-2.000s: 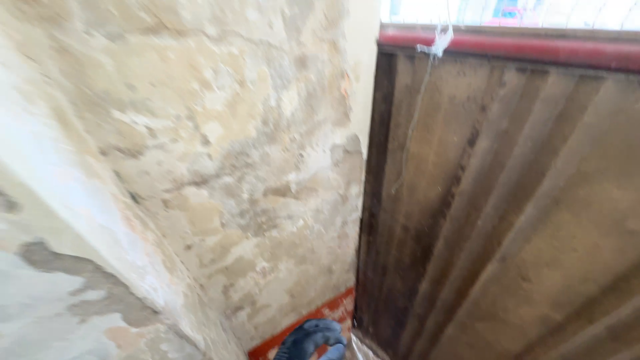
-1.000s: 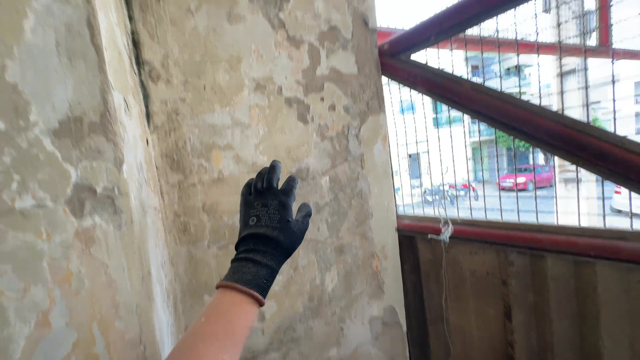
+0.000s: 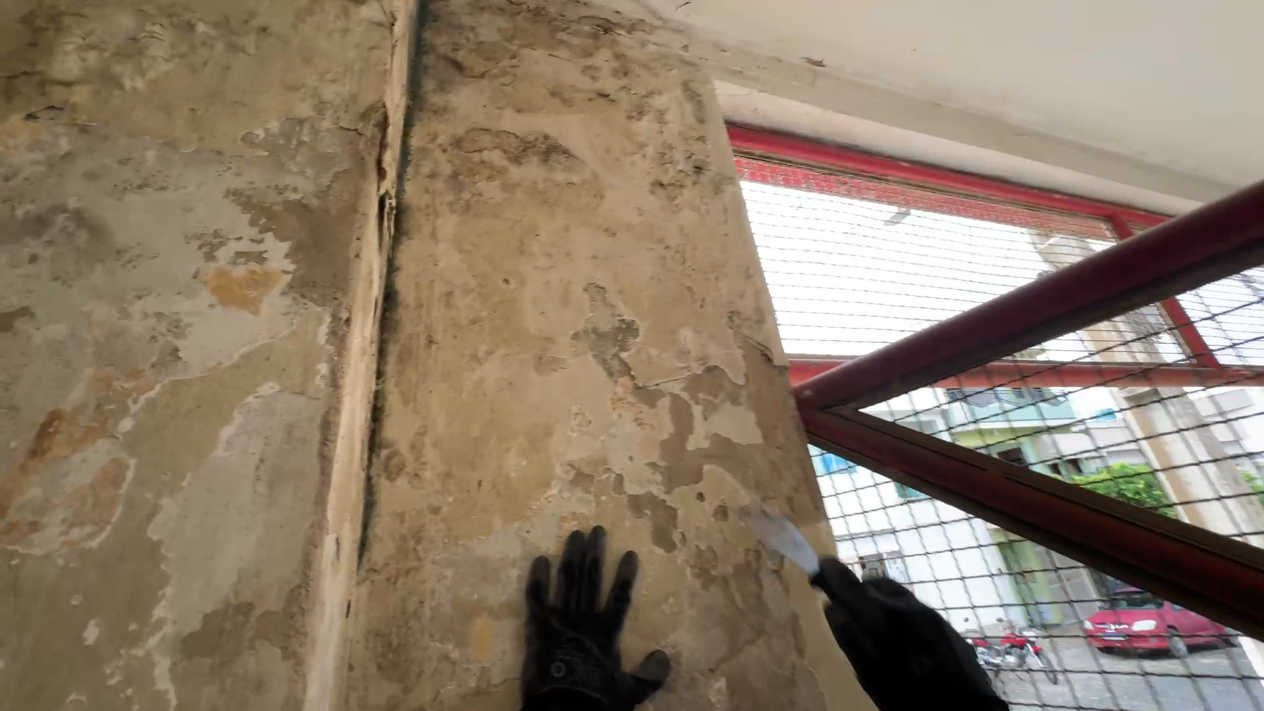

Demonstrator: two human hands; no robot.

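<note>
My left hand (image 3: 583, 632), in a black work glove, lies with its fingers spread against the peeling plaster wall (image 3: 553, 326) at the bottom middle of the head view. To its right, my right hand (image 3: 889, 622), also gloved in black, is closed around the handle of a putty knife or scraper (image 3: 788, 538). The thin metal blade points up and left at the wall near its right edge; whether it touches the plaster is not clear. Flaking patches of old paint surround both hands.
A rough vertical corner strip (image 3: 360, 395) runs up the wall on the left. Red metal bars (image 3: 1037, 286) and wire mesh (image 3: 948, 513) fill the opening on the right, close beside my right hand. A pale ceiling (image 3: 938, 79) is above; a red car (image 3: 1155, 622) stands outside.
The view has tilted up. My right hand with the scraper has come into view at the wall; one second ago only one gloved hand showed there.
</note>
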